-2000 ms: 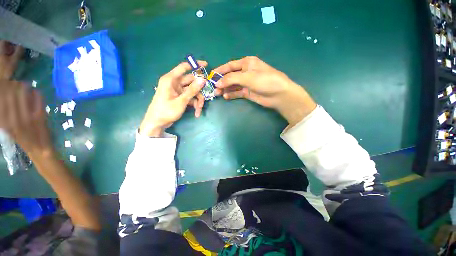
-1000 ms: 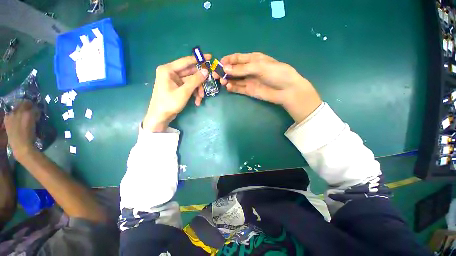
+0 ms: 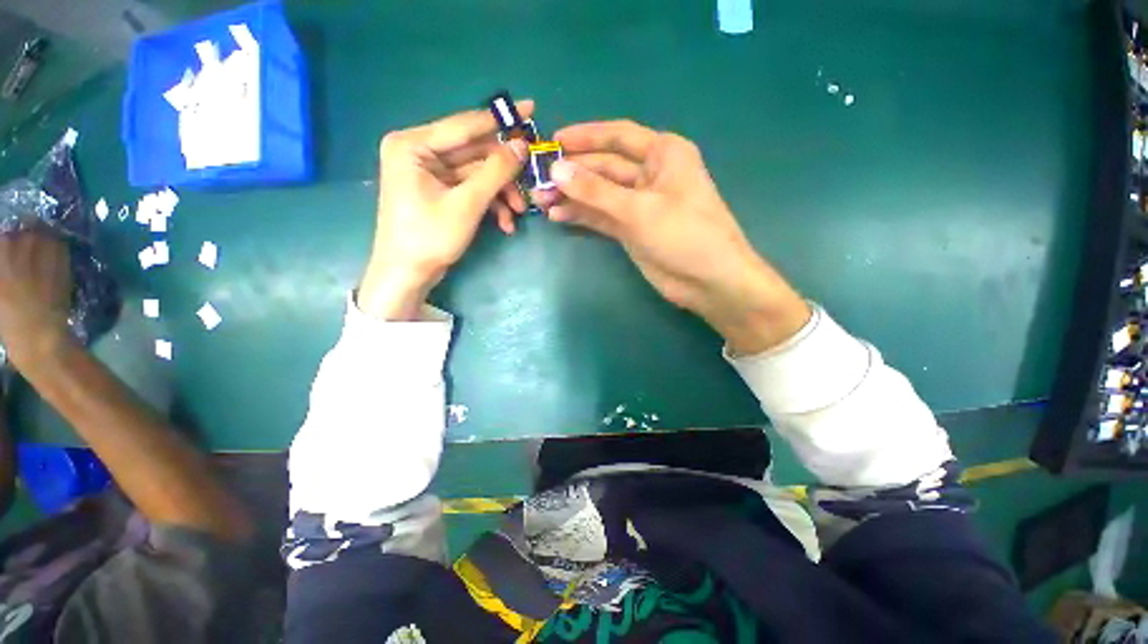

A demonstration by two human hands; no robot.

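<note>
My left hand (image 3: 434, 201) holds a small device housing between thumb and fingers, mostly hidden by the fingertips. A small dark rectangle with a white face (image 3: 504, 112) sticks out from its upper end. My right hand (image 3: 655, 201) pinches a small display piece (image 3: 546, 165) with a white frame and an orange-yellow flex strip along its top. The display piece is right beside the housing; whether a flex joins them I cannot tell.
A blue bin (image 3: 287, 107) with white pieces is at upper left, loose white squares (image 3: 208, 254) below it. Another worker's arm (image 3: 95, 390) and a crumpled plastic bag (image 3: 95, 283) are at far left. A black parts tray (image 3: 1076, 340) is at right, a pale blue square (image 3: 734, 15) at top.
The display piece has turned from tilted to upright, showing a white frame. Both hands sit slightly higher in view. The neighbouring worker's hand has moved to the plastic bag.
</note>
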